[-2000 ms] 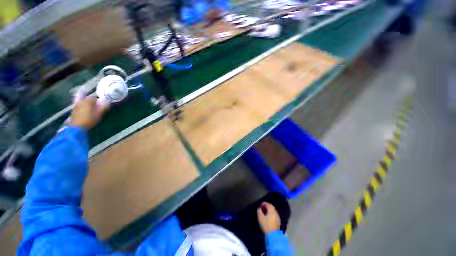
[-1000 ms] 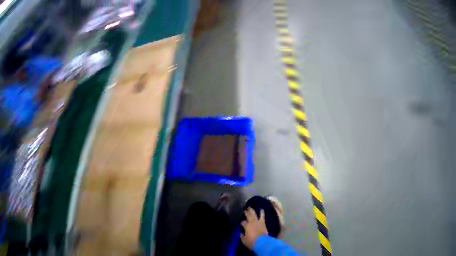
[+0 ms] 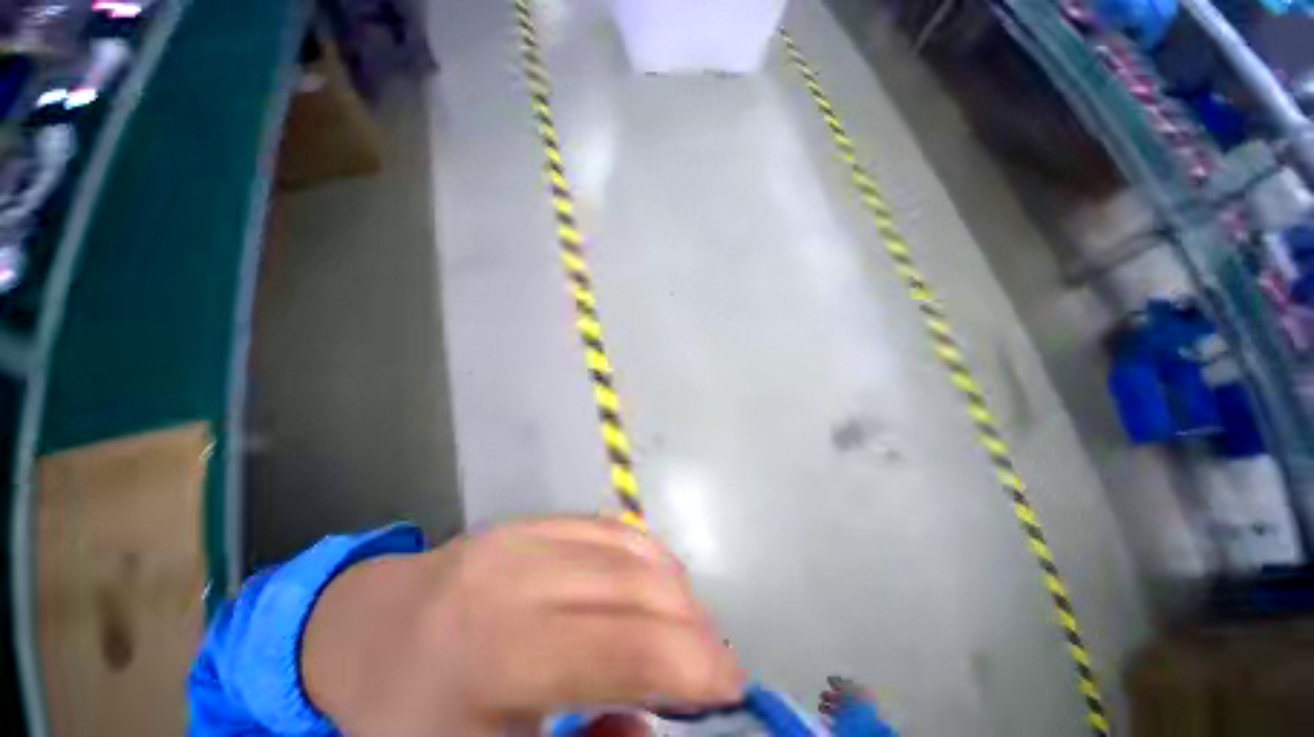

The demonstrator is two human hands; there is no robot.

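Note:
My left hand point(image 3: 562, 619), very large and close to the camera, reaches in from the lower left out of a blue sleeve. Its fingers are curled, and the fingertips are at a blue and white edge at the bottom of the picture. I cannot tell if they grip it. My right hand point(image 3: 833, 697) is small, dark and blurred at the bottom edge, beside a bit of blue sleeve; what it does is unclear. A brown cardboard mat point(image 3: 144, 504) with a dark mark lies on the green bench point(image 3: 152, 288) at the left. No headphone is in my visible hands.
Yellow-black tape lines point(image 3: 584, 310) run along the grey floor. A white box-like object point(image 3: 702, 32) stands at the far end of the aisle. A brown carton point(image 3: 329, 127) is beside the left bench. Another bench with blue bins point(image 3: 1164, 374) stands at the right.
My view has swung right, from the bench to the aisle. The left hand, earlier holding a white headphone, now shows close to the camera. The blue crate is out of view.

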